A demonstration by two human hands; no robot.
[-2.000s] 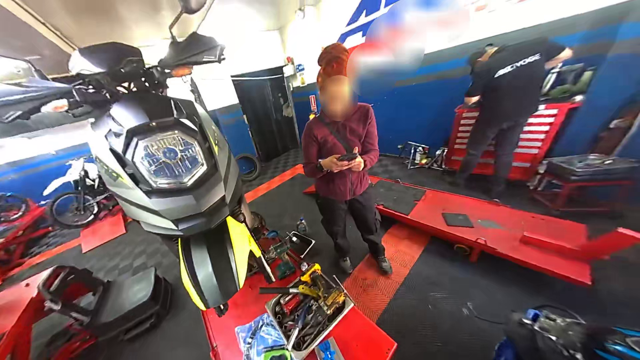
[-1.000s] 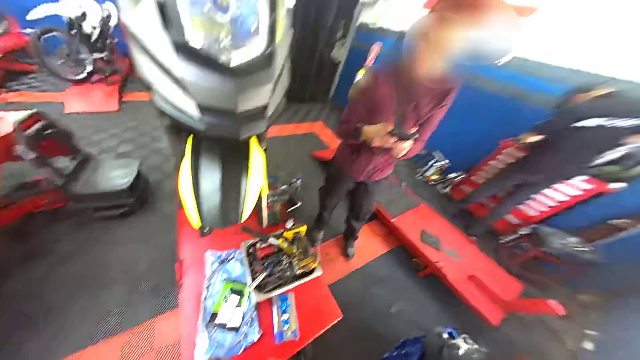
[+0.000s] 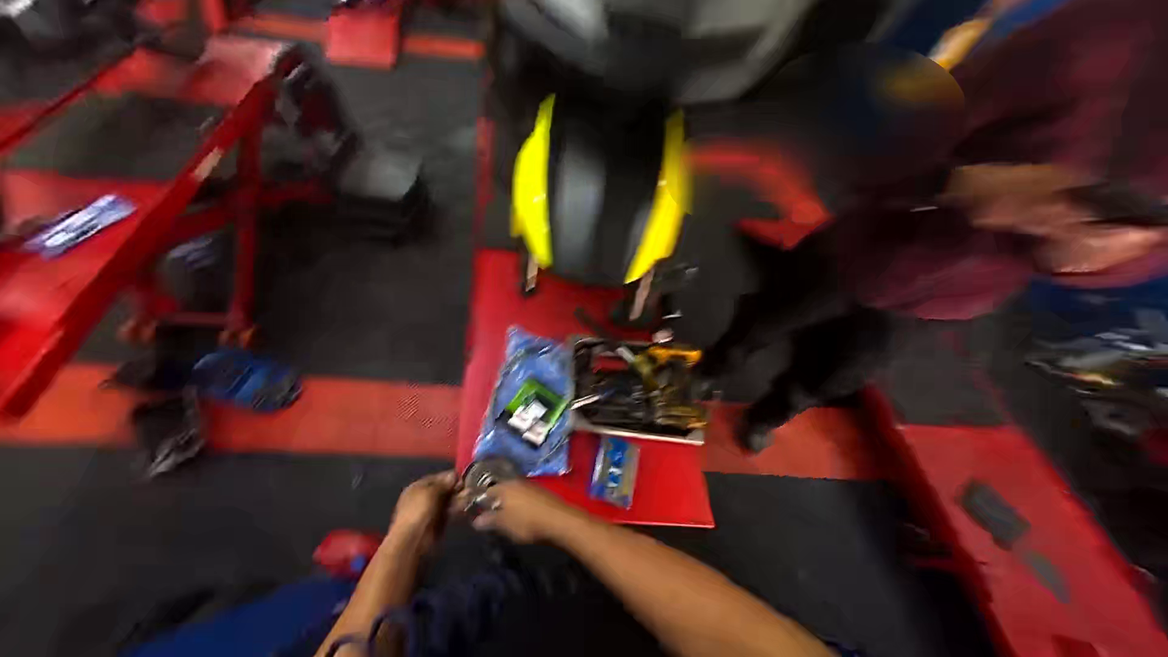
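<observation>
Both my hands meet at the near left corner of the red lift platform [image 3: 671, 497]. My right hand [image 3: 518, 511] is shut on a round metal part [image 3: 490, 476], blurred. My left hand [image 3: 427, 502] touches or nearly touches its left side; its grip is unclear. Just beyond lies a blue plastic bag [image 3: 511, 447] with a green and white packet [image 3: 534, 411] on top. Right of the bag sits a tray of hand tools [image 3: 639, 429], and nearer me a small blue packet [image 3: 615, 470] lies on the red metal.
A motor scooter's front wheel [image 3: 579, 192] with yellow fender sides stands beyond the tools. A person in a maroon shirt [image 3: 949, 274] stands at the right, near another red lift [image 3: 1013, 493]. A red metal frame [image 3: 164, 210] is at the left.
The view has swung down toward the platform. Both my hands and the round metal part have come into view; neither earlier frame shows them.
</observation>
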